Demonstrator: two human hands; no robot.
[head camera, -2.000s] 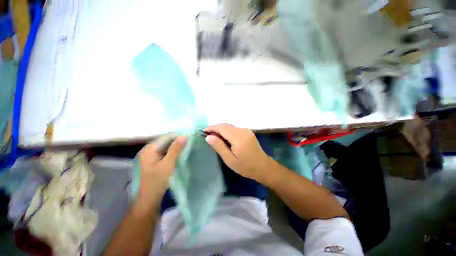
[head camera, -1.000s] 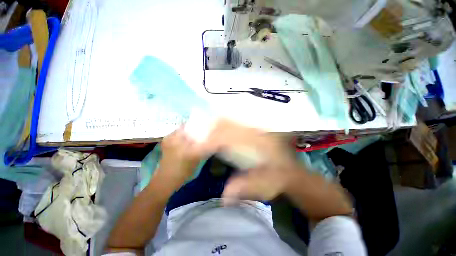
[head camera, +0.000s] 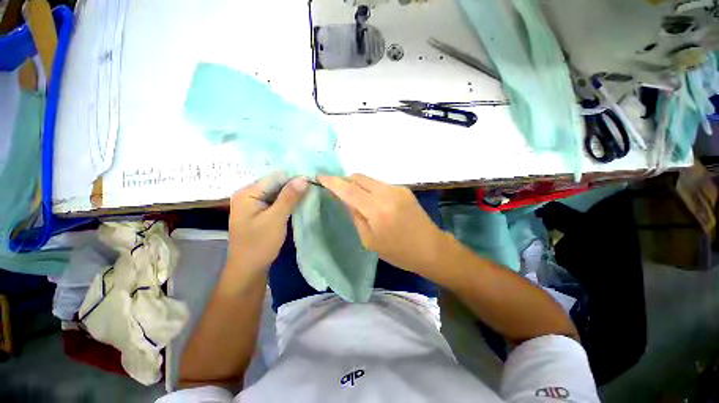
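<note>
A mint collar piece (head camera: 335, 244) lies partly on the white table and hangs over its front edge above the lap. My left hand (head camera: 264, 216) pinches it at the table edge between thumb and fingers. My right hand (head camera: 382, 216) is right beside, its fingertips at the same spot on the cloth. A small dark tip shows between the fingertips; what it belongs to is hidden. Black thread snips (head camera: 438, 112) lie on the table below the needle plate (head camera: 351, 46).
Mint strips (head camera: 524, 86) hang over the table edge at right, beside black-handled scissors (head camera: 606, 135). A grey pointed tool (head camera: 463, 58) lies near them. A blue-edged holder (head camera: 54, 134) stands at left. A red tray (head camera: 532, 197) is under the edge. Cream cloth (head camera: 134, 299) hangs lower left.
My right hand, blurred and lower over the lap a second ago, is now up at the table edge beside my left hand. The hanging part of the mint piece now shows spread below my hands.
</note>
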